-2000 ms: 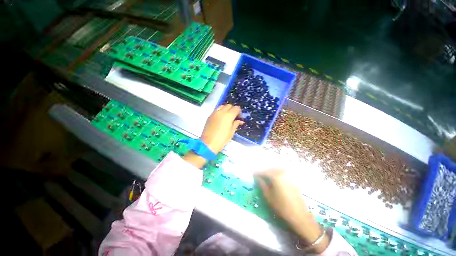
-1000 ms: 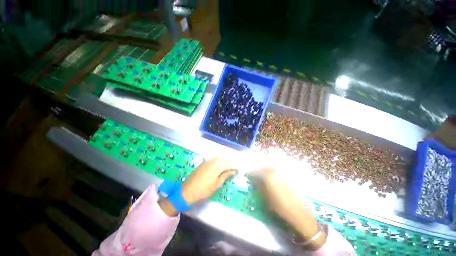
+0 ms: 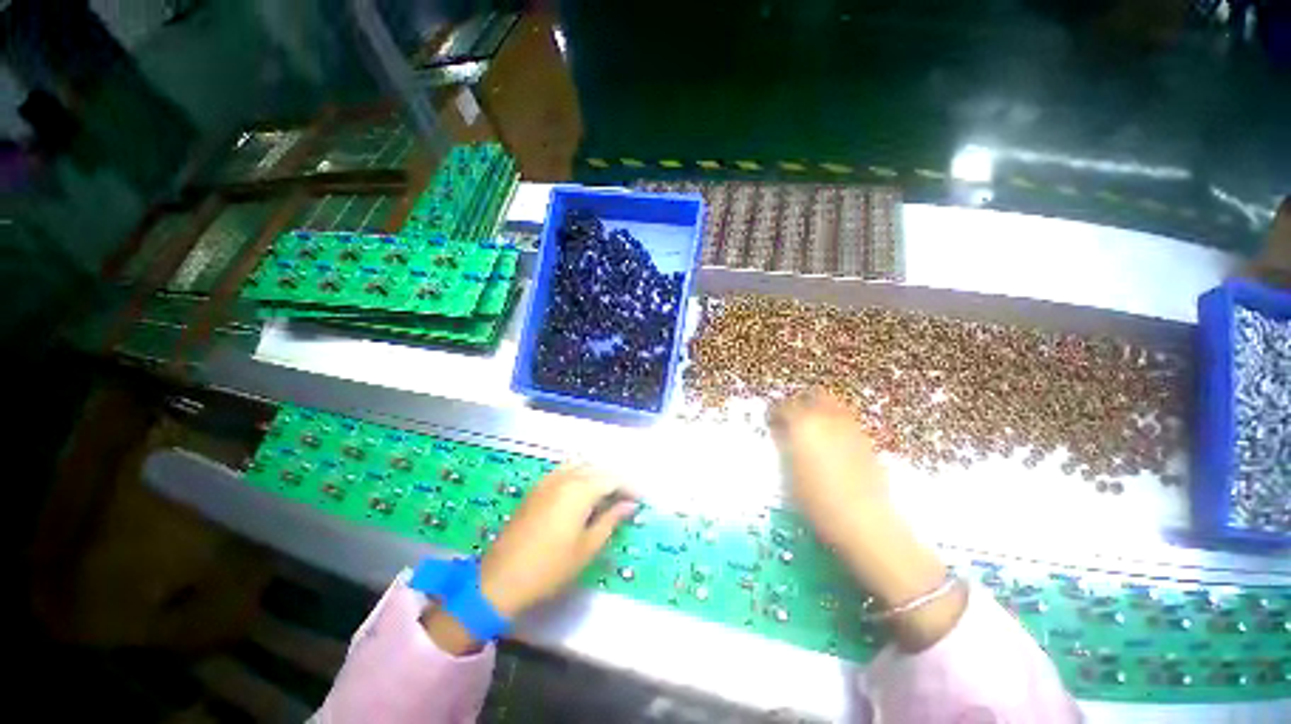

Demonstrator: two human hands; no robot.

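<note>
A long row of green circuit boards (image 3: pixel 708 573) lies in the rail in front of me. My left hand (image 3: pixel 559 530), with a blue wrist strap (image 3: pixel 459 600), is low over the boards, fingertips bent near a board; whether it holds a small part cannot be told. My right hand (image 3: pixel 835 460) reaches to the near left edge of the loose copper-brown components (image 3: pixel 934 375); its fingertips are blurred by glare and what they hold cannot be seen. Dark components (image 3: pixel 609 318) lie in a blue bin (image 3: pixel 683 304) behind the boards.
Stacked green panels (image 3: pixel 375 276) stand on the white surface at left. A flat brown tray of parts (image 3: pixel 807 231) lies behind the loose spread. A blue bin (image 3: pixel 1215 410) with silvery parts (image 3: pixel 1260 424) is at the right edge. A metal rail (image 3: pixel 326 530) runs along the near side.
My left hand has moved from the dark-parts bin down to the boards. My right hand has moved from over the boards up to the copper-brown components. The camera view has turned.
</note>
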